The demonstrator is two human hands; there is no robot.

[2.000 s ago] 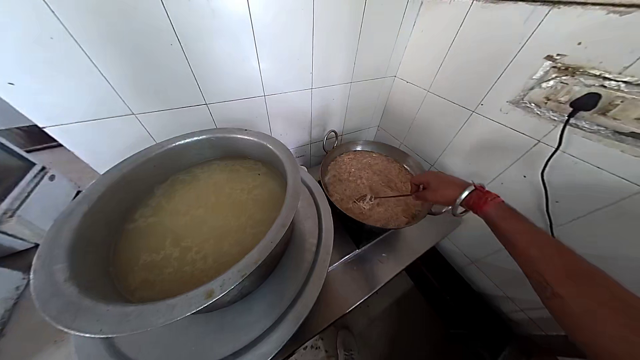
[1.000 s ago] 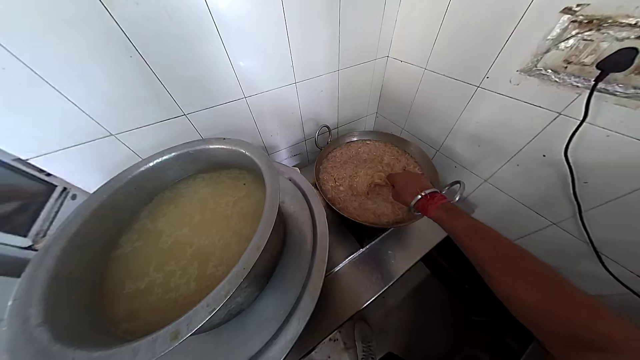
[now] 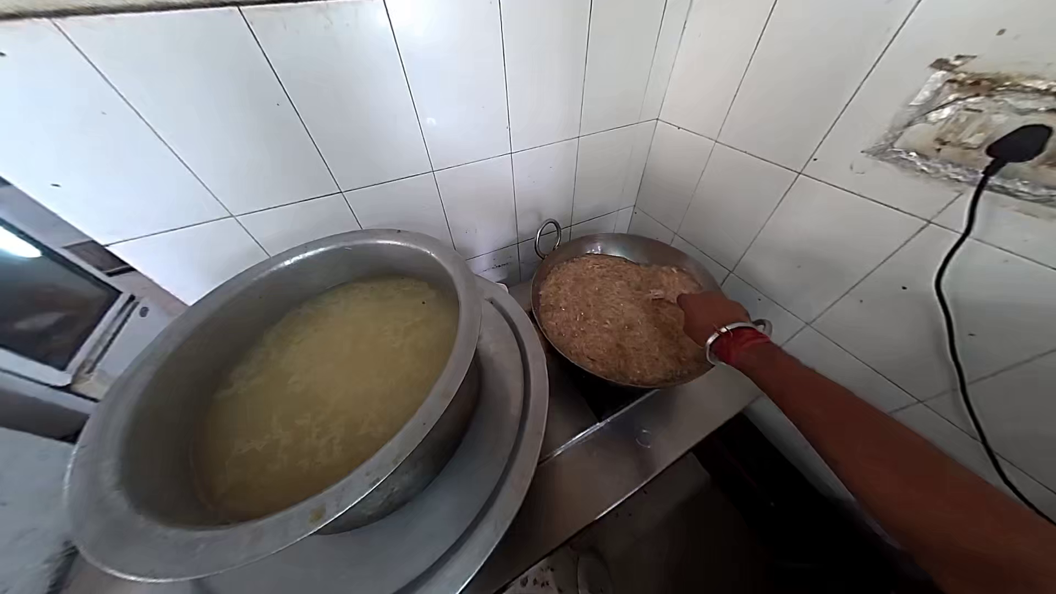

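My right hand [image 3: 711, 318], with a metal bangle and red thread at the wrist, is closed on the handle of a utensil over the right side of a metal kadhai [image 3: 610, 244]. The utensil's end [image 3: 658, 294] meets the brown, frothy contents [image 3: 615, 318], and its exact kind is hard to tell. To the left a large, wide-rimmed metal pot [image 3: 472, 318] holds yellowish liquid [image 3: 338, 379]. My left hand is out of view.
Under the big pot lies a broad round metal lid or tray [image 3: 532, 396]. The steel counter's front edge [image 3: 610, 495] runs below the kadhai. White tiled walls [image 3: 462, 91] meet behind it. A black cable [image 3: 949, 305] hangs from a plug [image 3: 1020, 143] at right.
In the kadhai, my right hand has shifted the utensil. Its slotted or wire end, seen at the left of the hand two seconds ago, now lies mostly in the brown contents.
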